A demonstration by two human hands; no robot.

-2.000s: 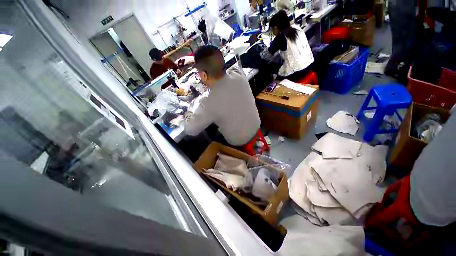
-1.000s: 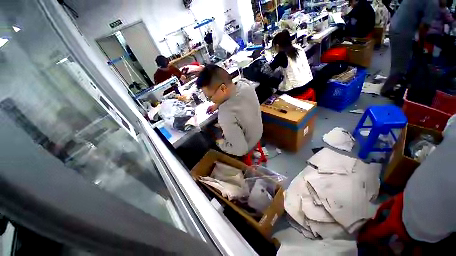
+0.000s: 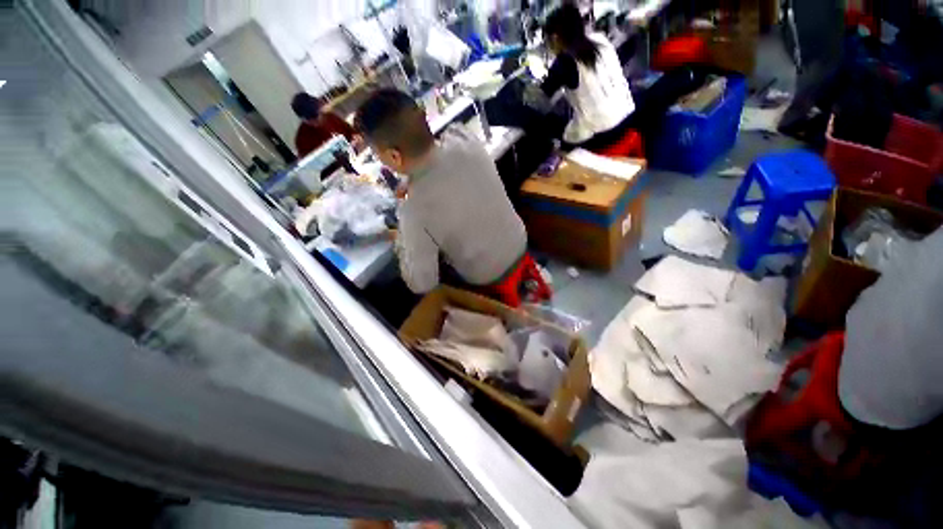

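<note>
Neither of my hands can be made out. A small reddish-brown patch is cut off at the bottom edge, too little to tell what it is. Nearest me is the sliding window, with its grey metal frame (image 3: 357,356) running diagonally from upper left to bottom centre and blurred glass (image 3: 155,279) at left. Beyond it, cream-white flat pieces (image 3: 698,346) lie in an overlapping pile on the workroom floor. An open cardboard box (image 3: 564,418) below the window holds pale pieces and clear plastic.
A person in grey (image 3: 470,212) sits at the worktable, another in a white vest (image 3: 600,93) farther back, a third by the door. A closed carton (image 3: 584,212), blue crate (image 3: 698,124), blue stool (image 3: 781,201) and red crate (image 3: 879,155) stand on the floor. A pale sleeve (image 3: 900,341) is at right.
The view has tilted, so the workroom sits higher than a second ago. The seated person in grey now faces more toward the table. The reddish-brown patch has appeared at the bottom edge.
</note>
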